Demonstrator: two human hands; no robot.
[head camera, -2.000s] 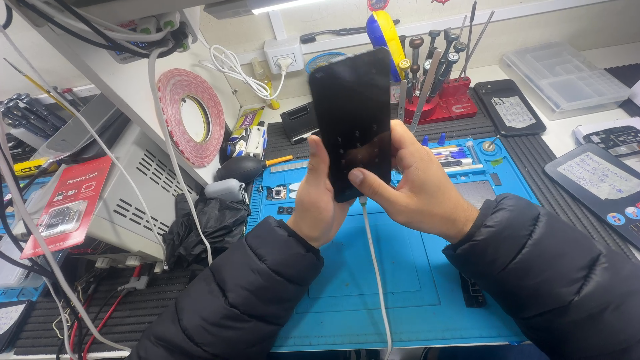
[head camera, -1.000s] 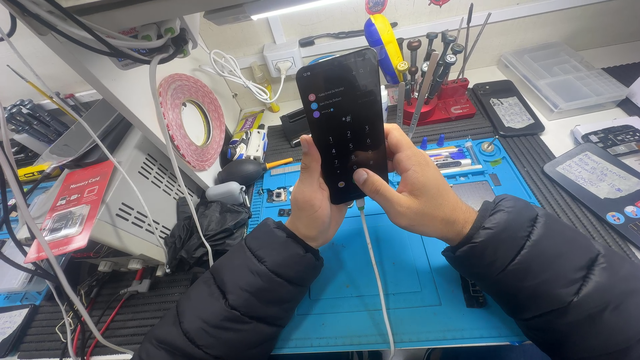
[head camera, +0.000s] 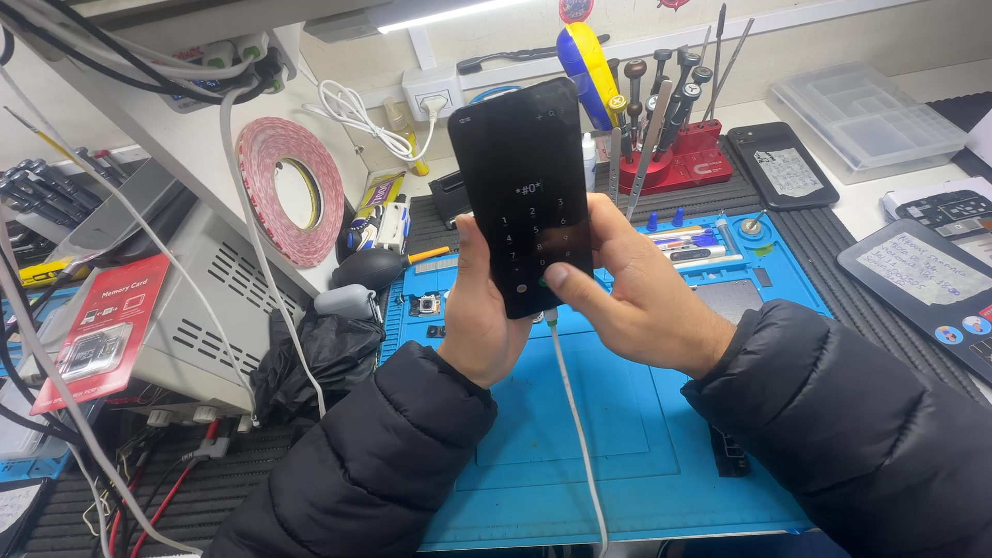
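Note:
A black smartphone (head camera: 521, 170) is held upright, tilted a little, above the blue silicone repair mat (head camera: 566, 496); its dark screen shows a dial keypad with symbols typed in. My left hand (head camera: 482, 310) grips its left edge and lower back, the thumb along the side. On the right edge lies my right hand (head camera: 643, 291), its fingers partly hidden behind the phone and its thumb over the lower keypad. A white charging cable (head camera: 575, 418) is plugged into the phone's bottom and runs down across the mat.
Screwdrivers stand in a red magnetic holder (head camera: 682, 159) behind. At right lie a black phone (head camera: 783, 167), a clear plastic organizer box (head camera: 868, 116) and a labelled phone back (head camera: 922, 271). Left are a double-sided tape roll (head camera: 252, 194), a rubber air blower (head camera: 368, 267) and a grey bench unit (head camera: 194, 341).
The phone's screen has gone from nearly black to a dial keypad; a list of entries seen one second ago is gone, and typed symbols now show. Both hands keep holding the phone.

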